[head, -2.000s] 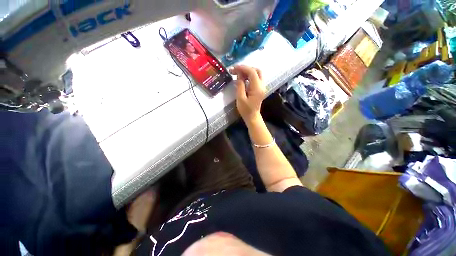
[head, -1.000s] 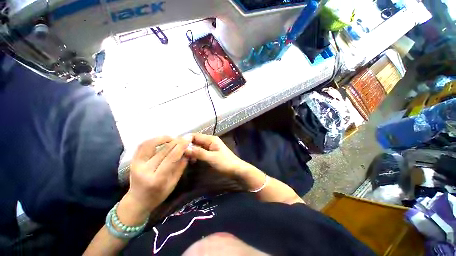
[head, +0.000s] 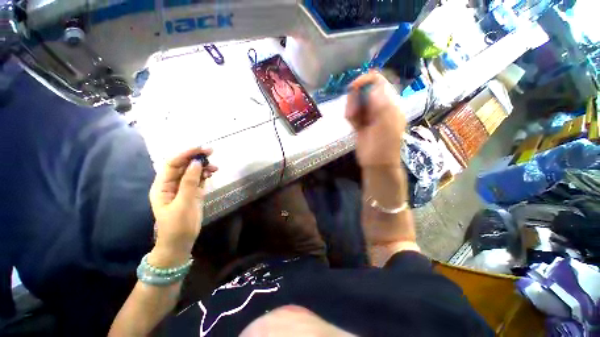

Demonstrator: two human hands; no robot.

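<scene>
My left hand [head: 177, 197] is above the table's front edge at left and pinches a small dark item [head: 200, 160] between thumb and fingertips; it is too small to identify. My right hand [head: 374, 115] is raised right of the phone, blurred, with its fingers curled around something dark that I cannot make out. Dark navy cloth [head: 79, 178] lies at the left beside the needle area [head: 118, 92] of the white sewing machine [head: 197, 26] with blue "JACK" lettering.
A phone [head: 287, 93] with a reddish picture lies on the white table [head: 230, 151]; its black cable [head: 281, 141] runs over the front edge. A small dark tool [head: 214, 54] lies behind it. A plastic-wrapped bundle [head: 422, 161] and a brown box [head: 466, 131] are at right.
My hands were together at the table edge and are now apart. My left hand has moved slightly up and left with the small dark item; my right hand has moved up and right.
</scene>
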